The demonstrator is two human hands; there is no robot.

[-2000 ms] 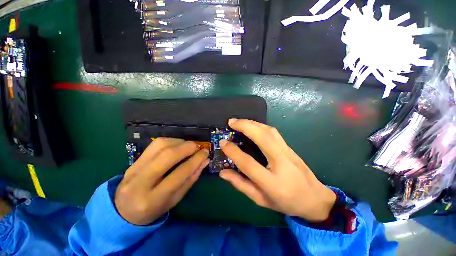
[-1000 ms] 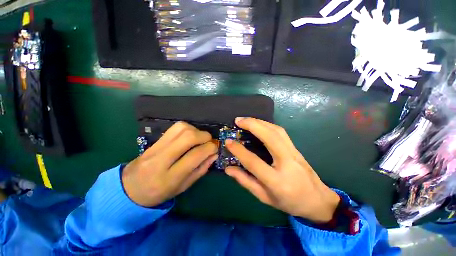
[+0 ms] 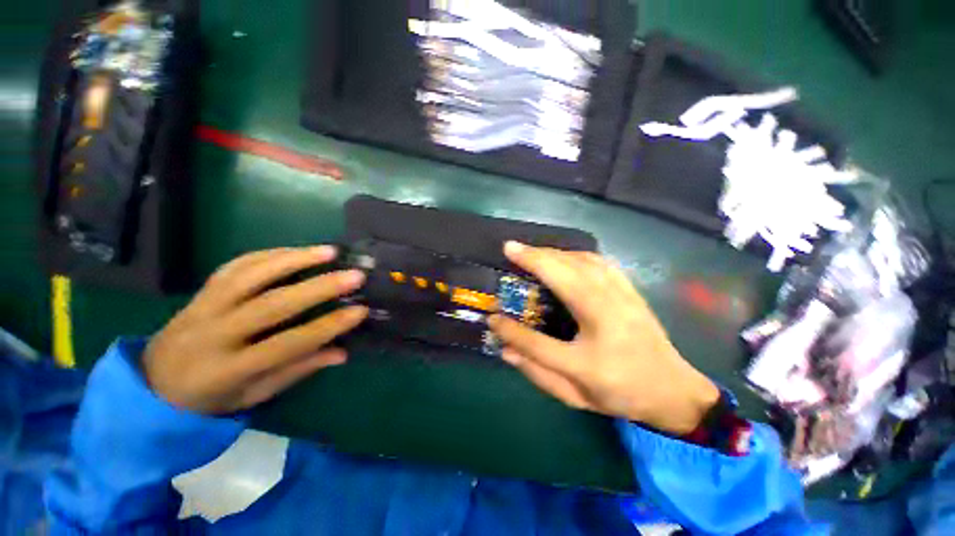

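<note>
The open black phone body (image 3: 419,298) lies over the flat black foam holder (image 3: 419,219) in front of me. Its blue main board (image 3: 515,297) is at the right end, with an orange flex (image 3: 473,299) beside it and orange spots along the middle. My left hand (image 3: 257,325) has its fingertips on the phone's left end and partly hides it. My right hand (image 3: 602,335) holds the right end, with thumb and fingers around the main board. The picture is blurred, so the exact finger contact is hard to see.
At the back are the flex cable tray (image 3: 361,115) and the strip tray (image 3: 665,79) with white strips (image 3: 780,188). Shiny plastic bags (image 3: 838,335) lie right. Another phone body (image 3: 105,168) lies left. A white piece (image 3: 232,476) shows at the bottom left.
My left hand has moved left from the orange flex to the phone's left end, uncovering the middle. My right hand stays at the main board. The whole view has shifted and tilted.
</note>
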